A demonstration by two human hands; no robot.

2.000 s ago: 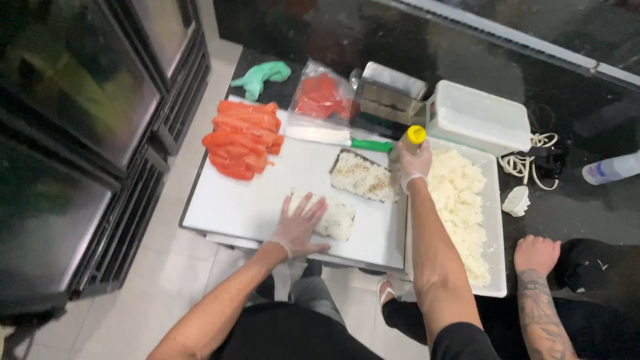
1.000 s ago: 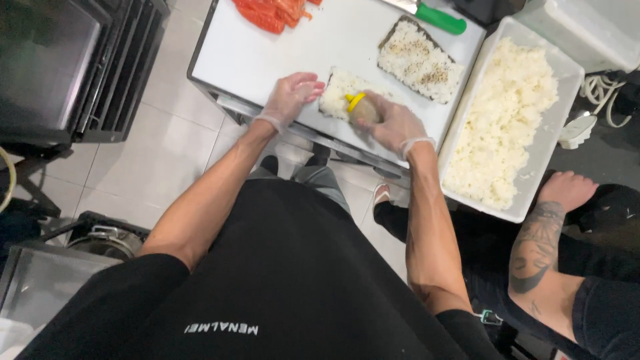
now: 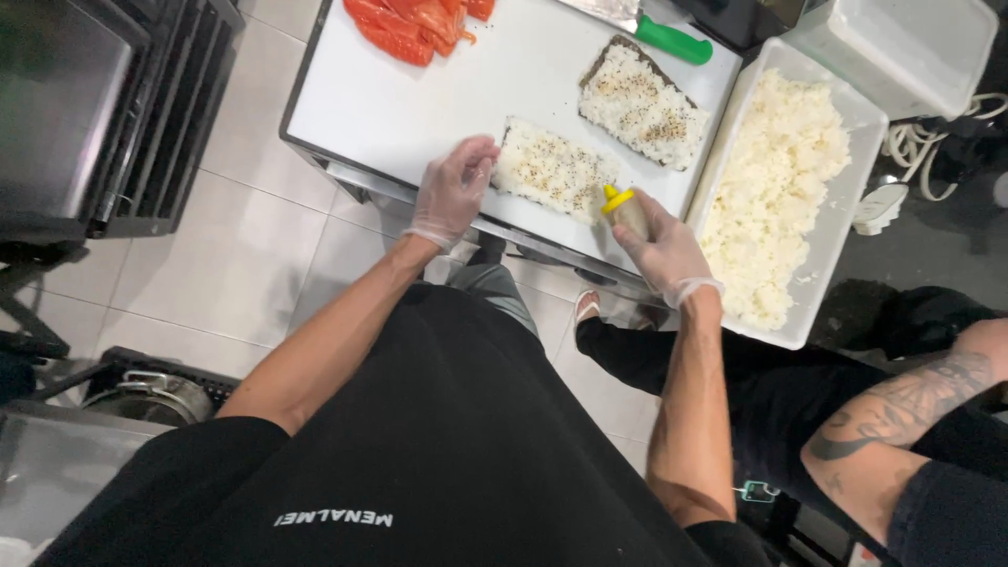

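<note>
My right hand (image 3: 665, 244), in a clear glove, grips a squeeze bottle with a yellow cap (image 3: 617, 201), tilted at the near right corner of a rice-covered nori sheet (image 3: 551, 169) dotted with sesame seeds. At that sheet's left edge is my gloved left hand (image 3: 457, 189), fingers curled with nothing seen in them. A second rice-covered nori sheet (image 3: 642, 106), also seeded, lies farther back on the white cutting board (image 3: 409, 110). Sliced raw salmon (image 3: 409, 27) rests at the back left, and a green-handled knife (image 3: 673, 41) at the back right.
A white tub of cooked rice (image 3: 776, 197) stands right of the board, with a lidded plastic container (image 3: 906, 47) behind it. A coiled white cable (image 3: 906, 150) lies farther right. Another person's tattooed arm (image 3: 906, 402) is at the lower right. A metal pot (image 3: 157, 398) sits at the lower left.
The bottle has moved from the far sheet to the near one, then rightward along it. Sesame seeds now show on the near sheet. The view has tilted down since the oldest frame.
</note>
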